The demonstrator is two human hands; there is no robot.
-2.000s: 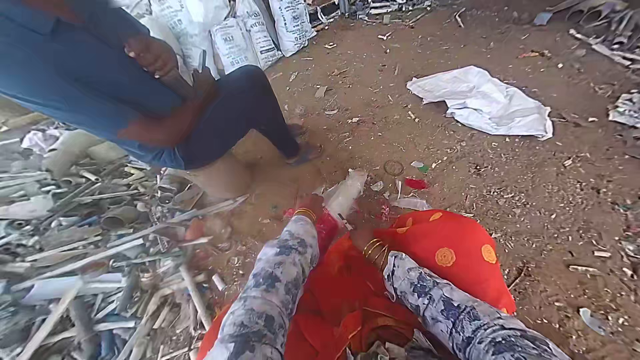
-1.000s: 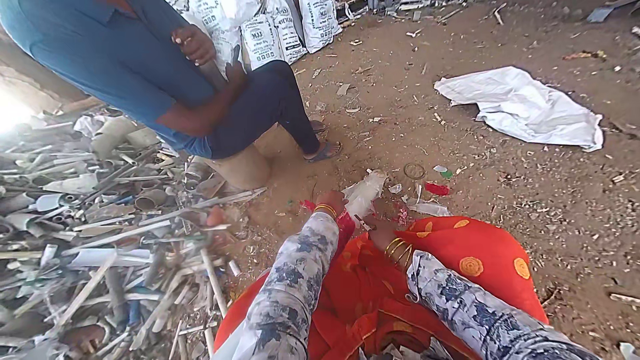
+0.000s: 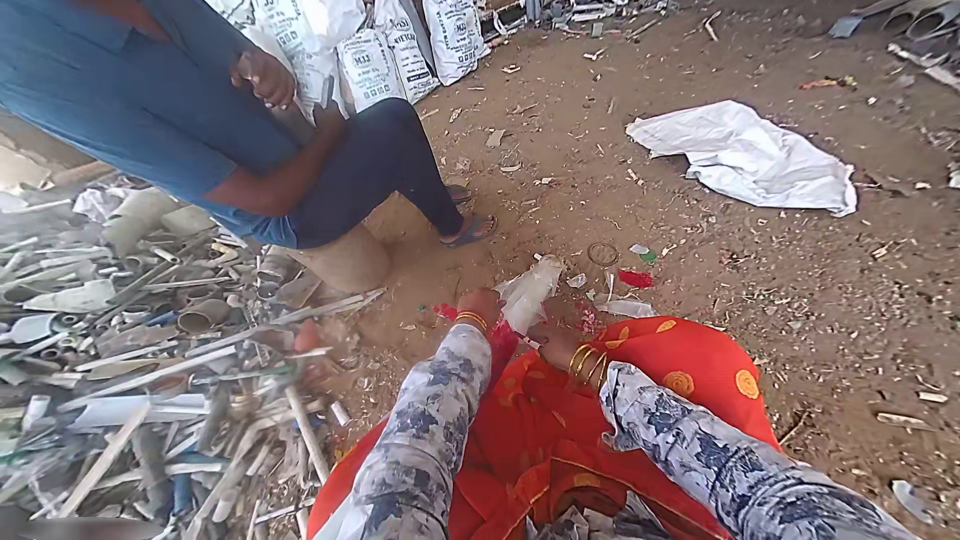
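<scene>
My left hand (image 3: pixel 480 305) is at the left edge of a crumpled translucent plastic sheet (image 3: pixel 531 292), its fingers closed on it. Just right of and below the sheet is my right hand (image 3: pixel 555 343), with a small white piece at its fingertips; what that piece is cannot be told. Pink-red plastic (image 3: pixel 504 341) hangs between the two hands over the red cloth (image 3: pixel 555 420) across my lap. Scraps lie on the soil beyond my right hand: a red scrap (image 3: pixel 635 279), a clear plastic piece (image 3: pixel 626 307) and a thin ring (image 3: pixel 603 253).
A person in a blue shirt (image 3: pixel 150 112) sits at the upper left, holding a flat object. Cut plastic pipes (image 3: pixel 202 315) are heaped at the left. Filled white sacks (image 3: pixel 367 67) stand at the back. A white sheet (image 3: pixel 750 161) lies on the ground at the right.
Both hands stay close together at the translucent plastic, with only small shifts. The seated person keeps much the same pose.
</scene>
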